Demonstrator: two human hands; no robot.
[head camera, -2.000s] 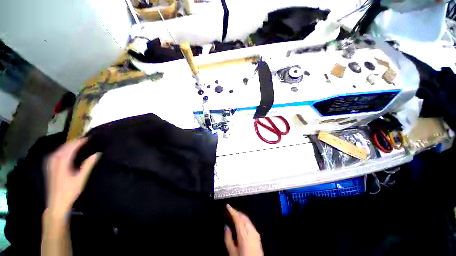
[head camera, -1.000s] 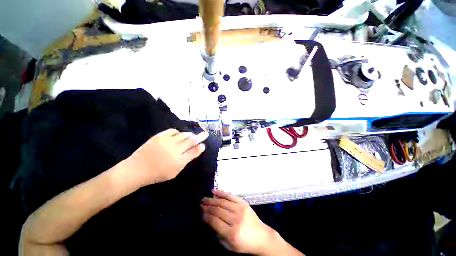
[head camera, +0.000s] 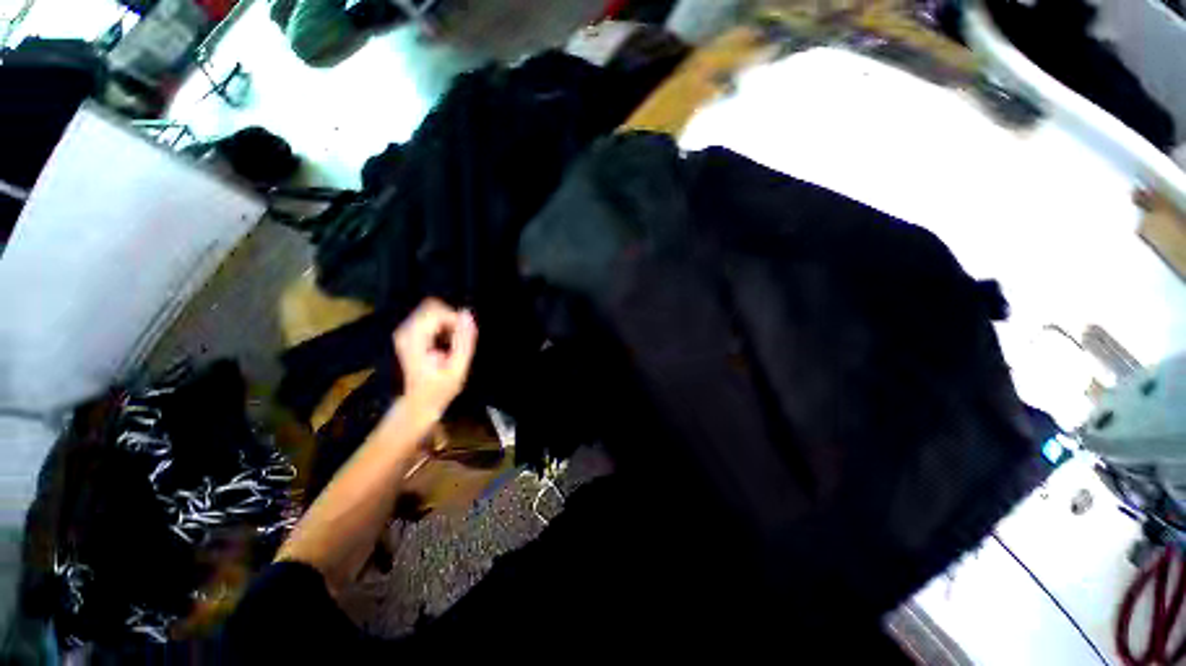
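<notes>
A black garment piece (head camera: 806, 351) lies over the white machine table, its raw edge running to the needle area at the right. My left hand (head camera: 436, 354) is to the left of the table, against a large heap of black garment pieces (head camera: 455, 182). Its fingers are curled with a dark gap between thumb and finger; whether cloth is pinched in them cannot be told. My right hand is not in view. The machine head (head camera: 1151, 410) is cut off by the right edge.
Red-handled scissors (head camera: 1151, 605) lie on the machine bed at the lower right. A black pile with white strands (head camera: 195, 481) is at the lower left, beside a white panel (head camera: 111, 260). The worn table edge (head camera: 689, 81) shows at the top.
The view has swung left, away from the machine head. My left hand has left the cloth near the needle and moved to the heap. My right hand has gone out of view.
</notes>
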